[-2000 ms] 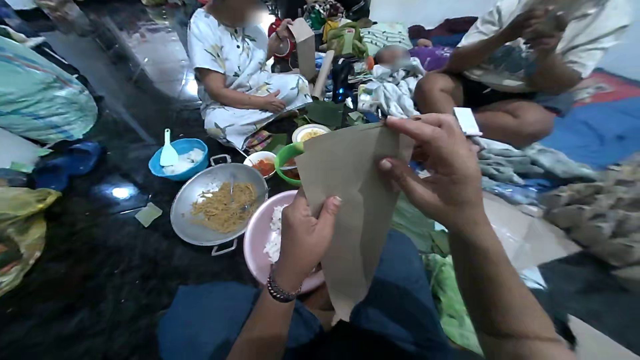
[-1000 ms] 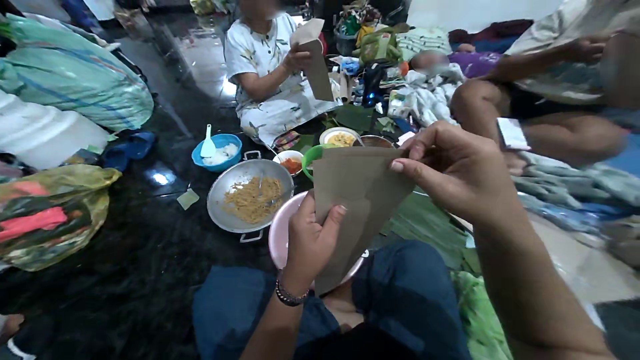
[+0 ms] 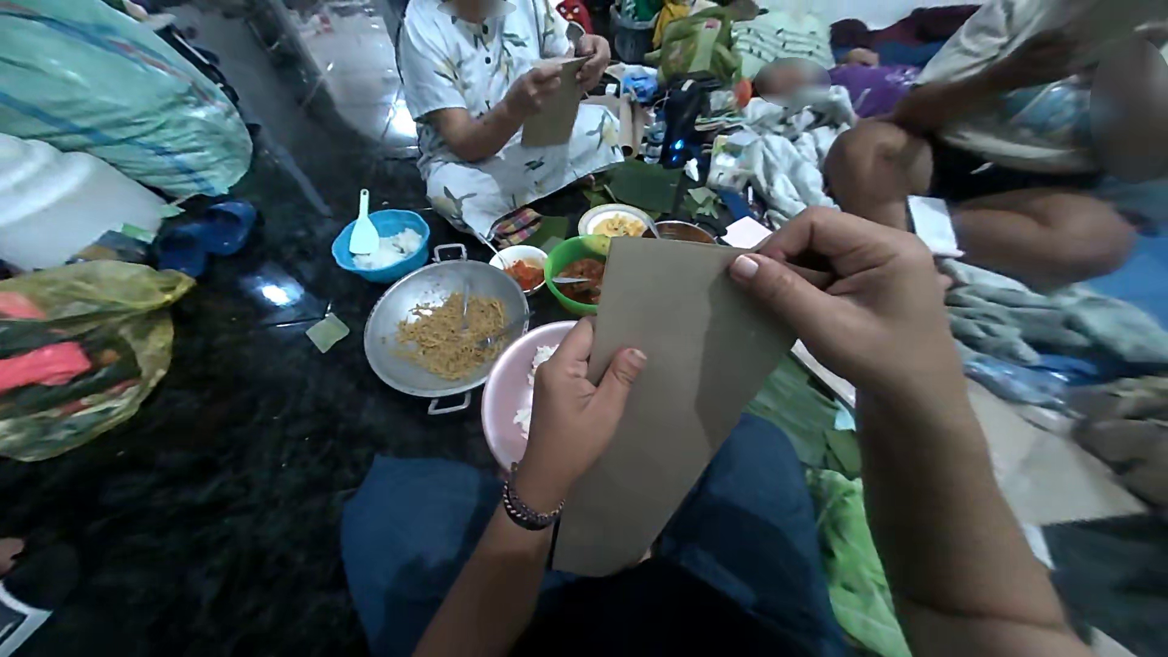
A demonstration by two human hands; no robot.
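A brown paper sheet (image 3: pixel 671 401), folded or layered, hangs upright over my lap. My left hand (image 3: pixel 579 401) grips its left edge, thumb in front. The upper right corner is pinched between the thumb and fingers of my right hand (image 3: pixel 830 283). Partly hidden behind the paper are a pink basin (image 3: pixel 500 401) with white rice and a green bowl (image 3: pixel 557 265) of reddish food. To their left lies a metal two-handled pan (image 3: pixel 383 351) of noodles with utensils in it.
A blue bowl (image 3: pixel 342 245) holds rice and a white paddle (image 3: pixel 364 233). Beyond the food, a seated person (image 3: pixel 502 119) holds brown paper; another person (image 3: pixel 985 164) sits at the right. Full plastic bags (image 3: pixel 119 100) stand at the left. Banana leaves (image 3: pixel 794 411) lie right of my knees.
My hands still hold brown paper; its upper edge, with several layers showing a second ago, now looks flatter. The seated person across has brought both hands to their paper. The view has shifted somewhat.
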